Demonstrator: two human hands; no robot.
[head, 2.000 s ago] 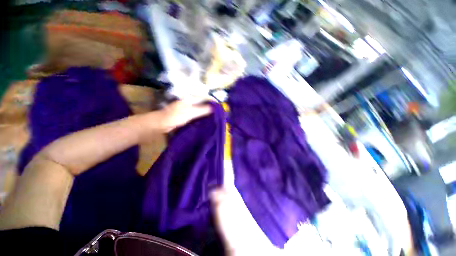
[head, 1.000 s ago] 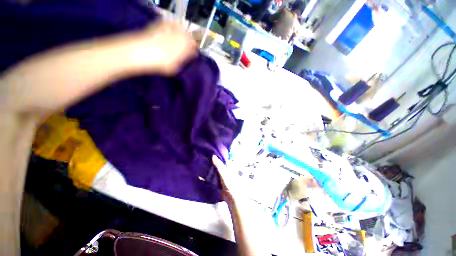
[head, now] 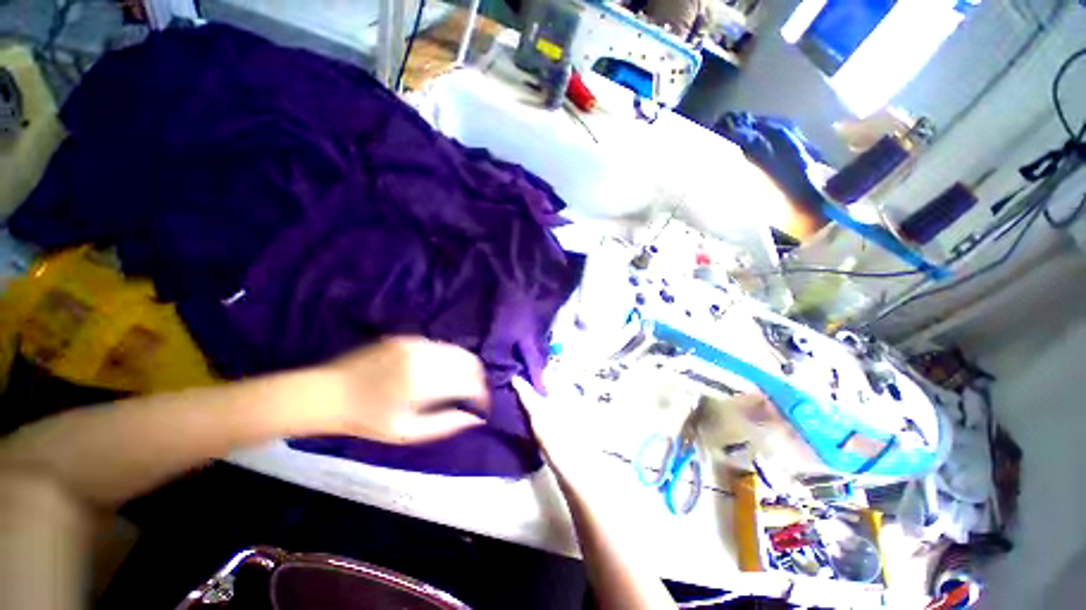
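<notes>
Dark purple fabric lies in a large gathered heap on the white table, left of the sewing machine's needle area. My left hand is over the near part of the fabric, blurred, with curled fingers; whether it grips any cloth cannot be told. My right hand is at the fabric's right edge, its fingertips against the cloth close to the needle area; the grip is unclear. The white sewing machine head with a blue stripe lies to the right. The needle itself cannot be made out.
Blue-handled scissors lie near the machine head. A yellow-edged tray holds small red and metal items. A yellow taped bundle is at left. Two dark purple thread cones stand upper right. A second machine is at the top.
The fabric has come onto the table and now lies spread to the left. My left hand has moved down from the upper left toward my right hand. The view has turned toward the machine.
</notes>
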